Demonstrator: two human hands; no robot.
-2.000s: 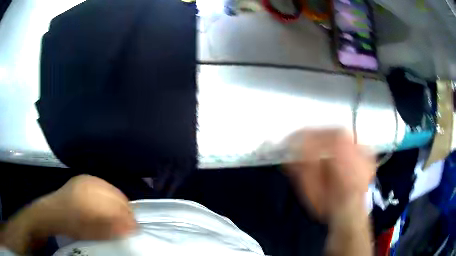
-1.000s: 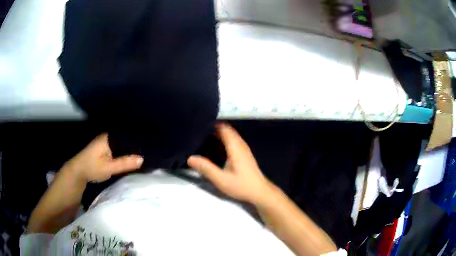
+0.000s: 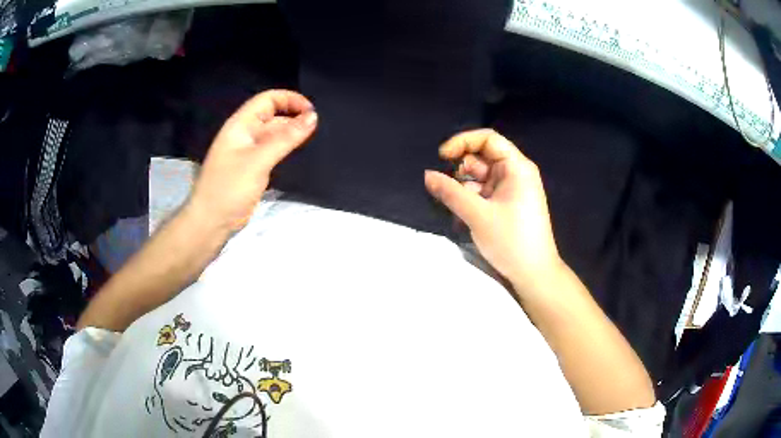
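The black cloth panel [image 3: 394, 103] hangs from the white table's front edge down over the dark lap, to the hem of the white shirt. My left hand [image 3: 244, 154] is at the panel's left side, its thumb and fingertips close together at the cloth. Whether it pinches the edge cannot be told. My right hand [image 3: 505, 192] is over the panel's right side, fingers curled, with a gap between thumb and forefinger and nothing seen in it. The panel's upper end is cut off by the picture's top.
The white table edge [image 3: 599, 38] bears a green measuring strip. A pale cord loop [image 3: 728, 77] hangs at the upper right. A crumpled clear bag [image 3: 128, 38] is below the table edge at upper left. White and red items [image 3: 711, 402] lie at the lower right.
The view has tilted down towards the lap, and the phone has left the picture. Both hands are lifted, with thumbs and fingers closer together than before. The panel now reaches lower over the lap.
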